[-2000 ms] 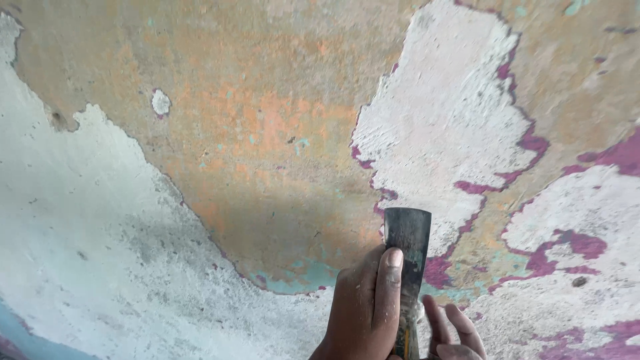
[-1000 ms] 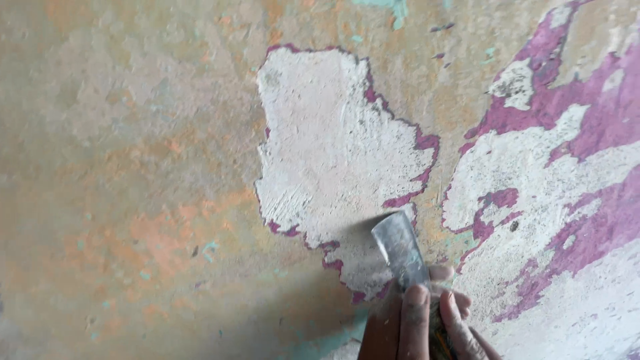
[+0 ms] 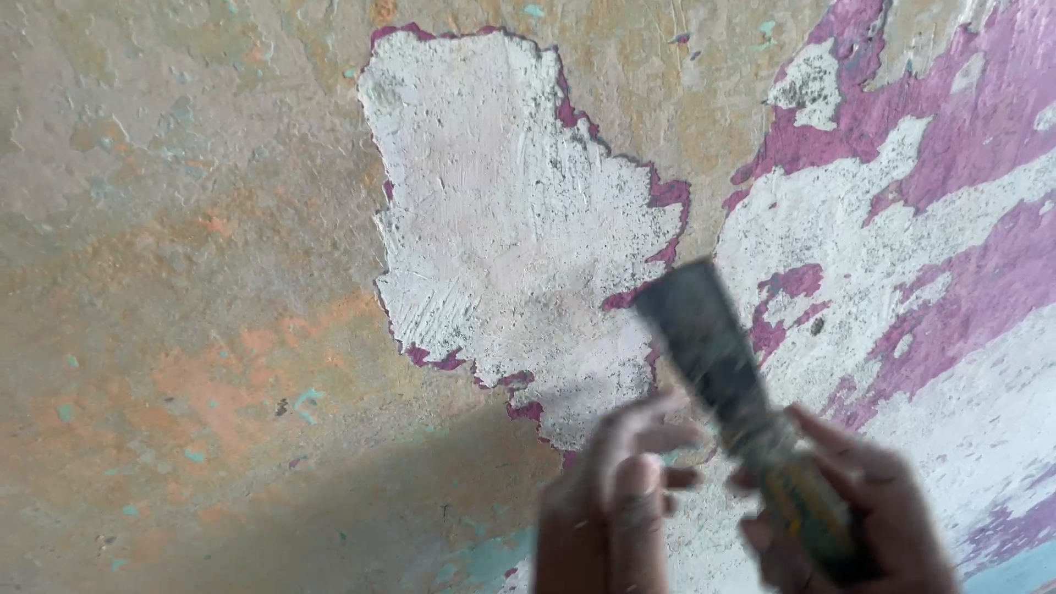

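A paint scraper (image 3: 705,338) with a broad dark metal blade and a worn handle crosses the lower right of the head view, its blade tilted up and to the left. My right hand (image 3: 866,503) is closed around its handle. Beside it on the left, my left hand (image 3: 615,503) is raised with fingers loosely curled and apart, holding nothing. Behind both is a wall (image 3: 206,330) with flaking layers of tan, orange and turquoise paint. The blade overlaps the right edge of a bared whitish patch (image 3: 495,190) rimmed in purple; whether it touches is unclear.
Purple paint (image 3: 982,124) remains in ragged areas on the wall at the right, among rough white plaster (image 3: 850,198). A soft shadow falls across the lower left part of the wall. Light blue paint shows at the bottom right corner.
My left hand, close against the scraper in the earlier frames, is now apart from it. The view has shifted along the wall.
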